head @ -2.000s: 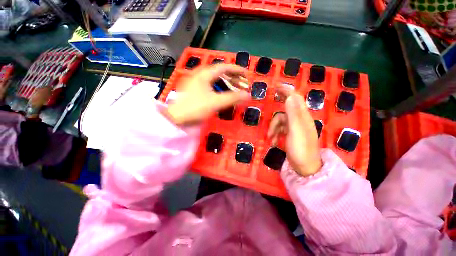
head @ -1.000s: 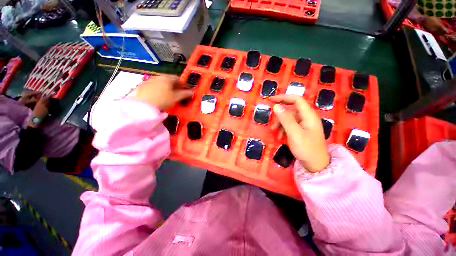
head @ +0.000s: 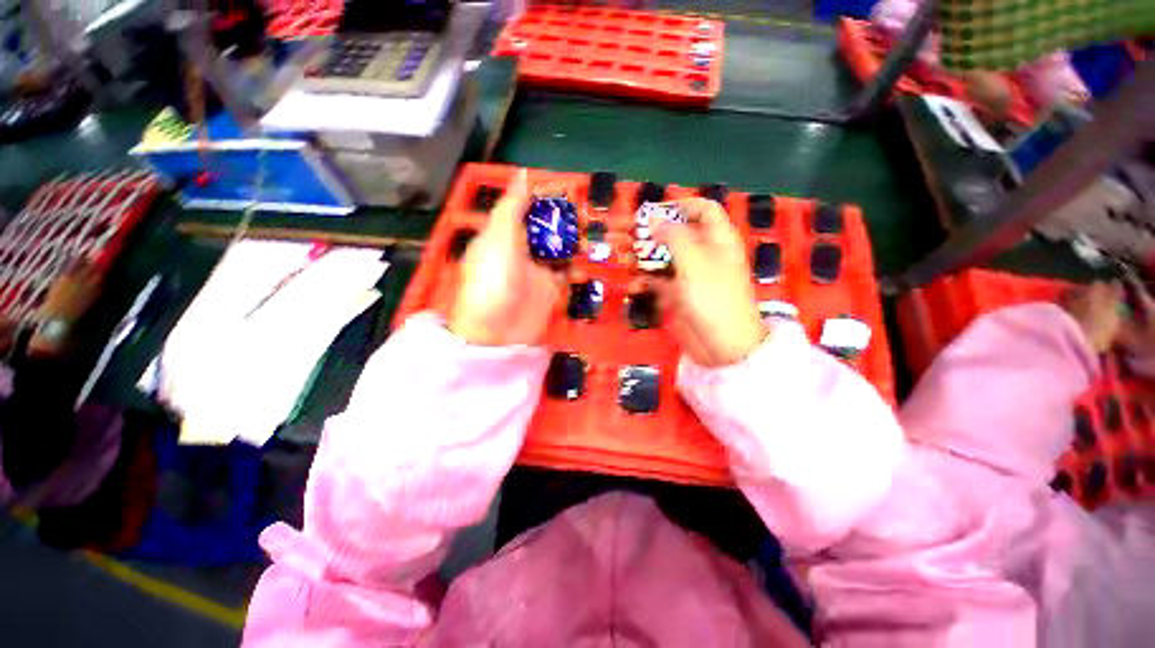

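My left hand (head: 500,285) holds a smartwatch (head: 552,229) upright above the tray, its screen lit with a blue-violet dial. My right hand (head: 712,285) holds a second smartwatch (head: 654,236) beside it, its screen lit with a pale pattern, partly covered by my fingers. The orange-red pocketed tray (head: 583,439) lies below both hands, with rows of dark smartwatches in its pockets. Some pockets are hidden by my hands and sleeves.
White paper sheets (head: 241,336) with a thin pen lie left of the tray. Behind them stand a blue-fronted instrument (head: 253,174) and a pale box with a calculator (head: 376,61). Another orange-red tray (head: 614,48) is at the back. People in pink work on both sides.
My hands have come closer together, and each now holds a lit smartwatch. The view has shifted, showing more of the back tray and the papers.
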